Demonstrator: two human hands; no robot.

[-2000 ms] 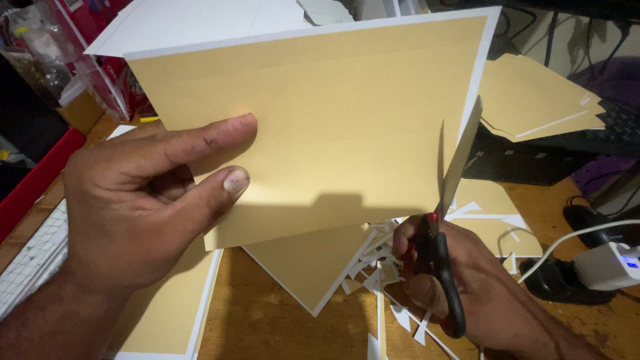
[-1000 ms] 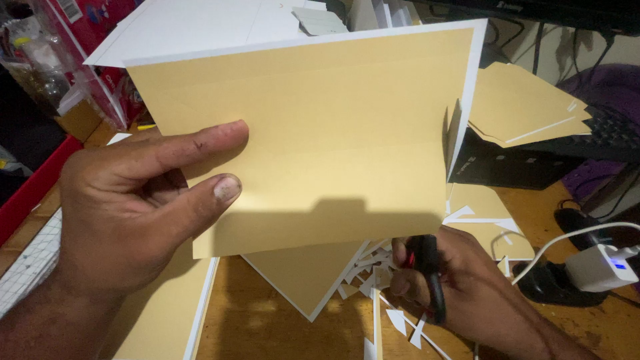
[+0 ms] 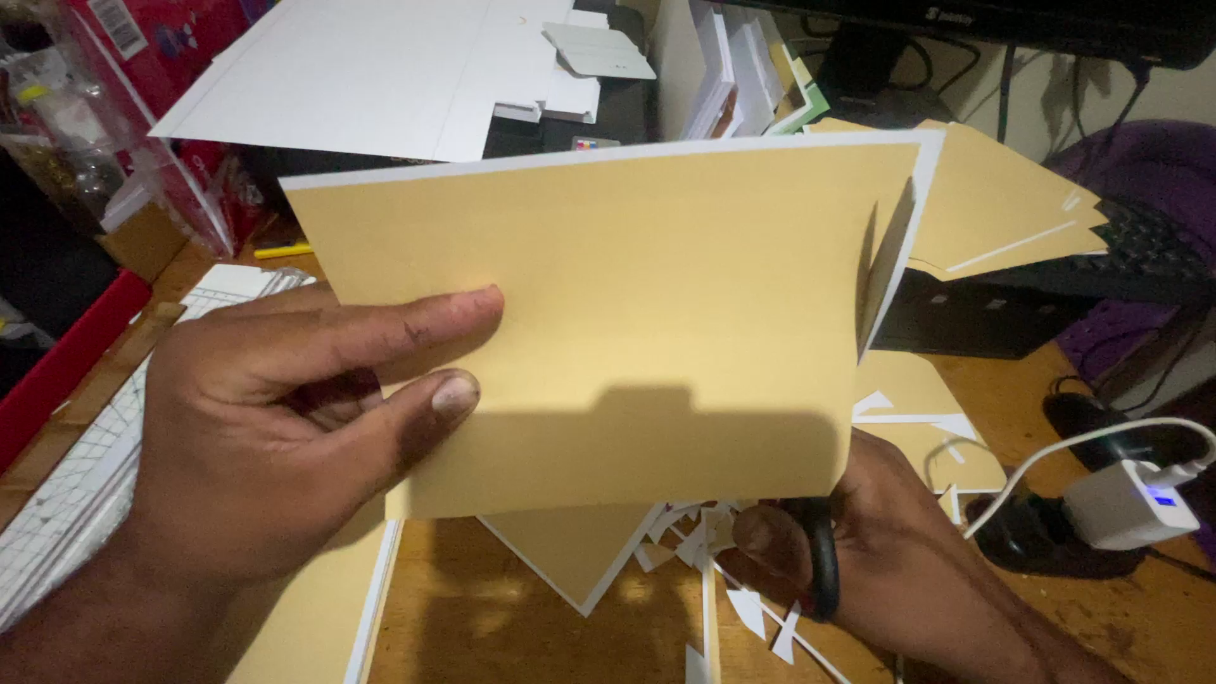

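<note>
A tan sheet of paper or card (image 3: 646, 285) with white margins along its top and right edges is held up in my left hand (image 3: 285, 427), its thumb and index finger on the front face. My right hand (image 3: 864, 541), at the lower right, grips black-handled scissors (image 3: 823, 560). One scissor blade shows in front of the sheet near its right edge; the rest is hidden behind the paper. The right edge strip is cut free from below and bends back, still joined at the top. Small white offcuts (image 3: 746, 611) lie on the wooden table below.
Tan sheets (image 3: 1007, 199) are stacked on a black box at right, by a keyboard (image 3: 1159, 237). A white charger (image 3: 1130, 503) with a cable stands at the right. A gridded cutting board (image 3: 85, 475) lies left. White sheets (image 3: 351, 76) stand at the back.
The scissors have moved up along the sheet's right side, and the cut there has lengthened. The left hand keeps its hold on the sheet.
</note>
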